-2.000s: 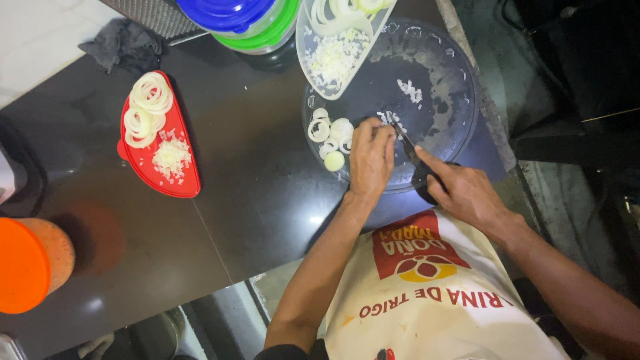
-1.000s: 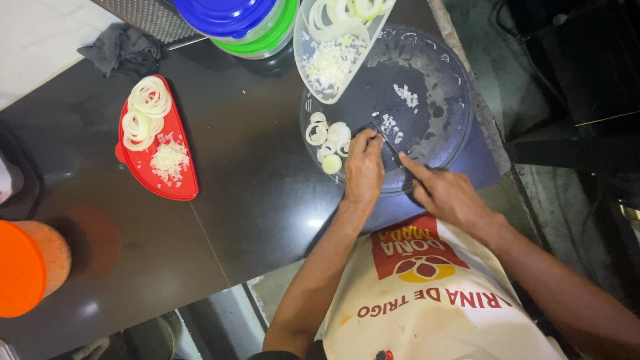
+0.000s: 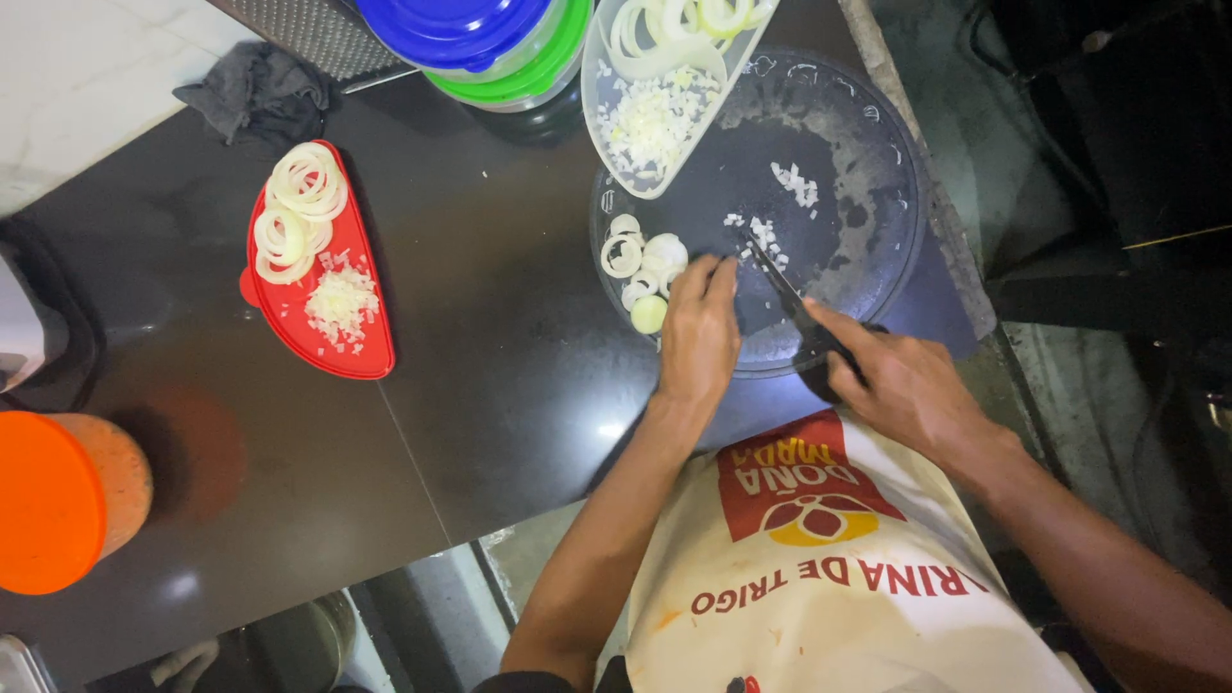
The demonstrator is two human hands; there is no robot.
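My right hand point(image 3: 890, 385) grips the black handle of a kitchen knife point(image 3: 782, 281), its blade tip down at a small heap of chopped onion point(image 3: 765, 243) on a round dark board point(image 3: 857, 279). My left hand point(image 3: 703, 313) rests at the board's near left part, fingers bent down, just left of the blade; whether something is under the fingertips is hidden. Onion rings and slices point(image 3: 664, 255) lie beside it at the board's left edge. A second bit of chopped onion point(image 3: 797, 183) lies farther up. A clear plastic container point(image 3: 635, 178) with rings and diced onion overlaps the board's top left.
On the dark counter, a red lid point(image 3: 289, 332) holds onion rings and diced onion. An orange-lidded container point(image 3: 58, 500) stands at left. Blue and green lidded containers point(image 3: 510, 87), a dark cloth point(image 3: 255, 91) and a metal grater point(image 3: 322, 34) are at the back.
The knife has shifted from beside my left fingers to the chopped onion, with its blade angled up and left. My left hand has stayed near the onion slices.
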